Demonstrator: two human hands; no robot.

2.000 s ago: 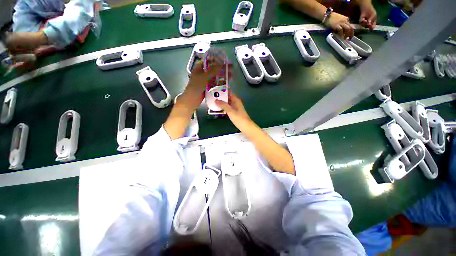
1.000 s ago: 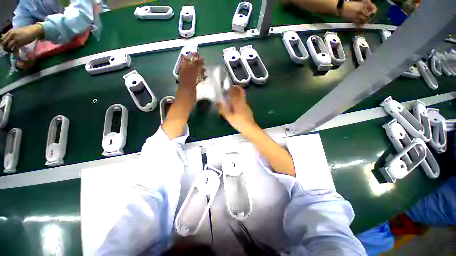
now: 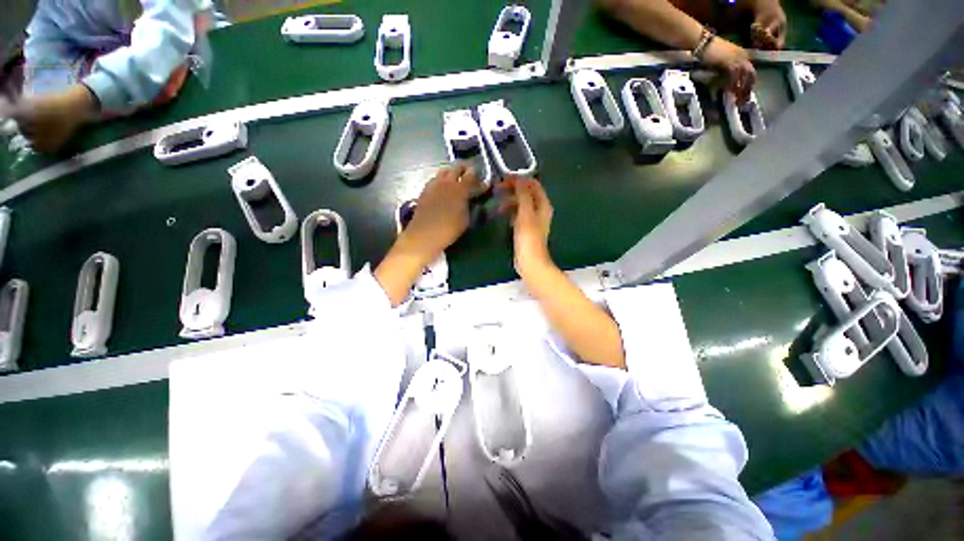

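Note:
White oval lamp units lie on the green belt. Two stand side by side before my hands: a left lamp unit (image 3: 462, 129) and a right lamp unit (image 3: 504, 129). My left hand (image 3: 442, 211) is at the near end of the left one, its fingertips over that end. My right hand (image 3: 527, 211) is just below the near end of the right one, fingers bent. A small dark blur shows between the hands; I cannot tell what it is. Another lamp unit (image 3: 431, 277) lies partly hidden under my left hand and wrist.
Two units (image 3: 419, 423) (image 3: 500, 407) lie by my body at the white board (image 3: 238, 396). A slanting grey post (image 3: 740, 169) is at right, with a loose pile of units (image 3: 859, 338) beyond it. Other workers' hands (image 3: 729, 63) (image 3: 53, 118) are across the belt.
The white unit held between my hands is no longer seen in them. My hands have come closer together at the paired units. The belt units have shifted left.

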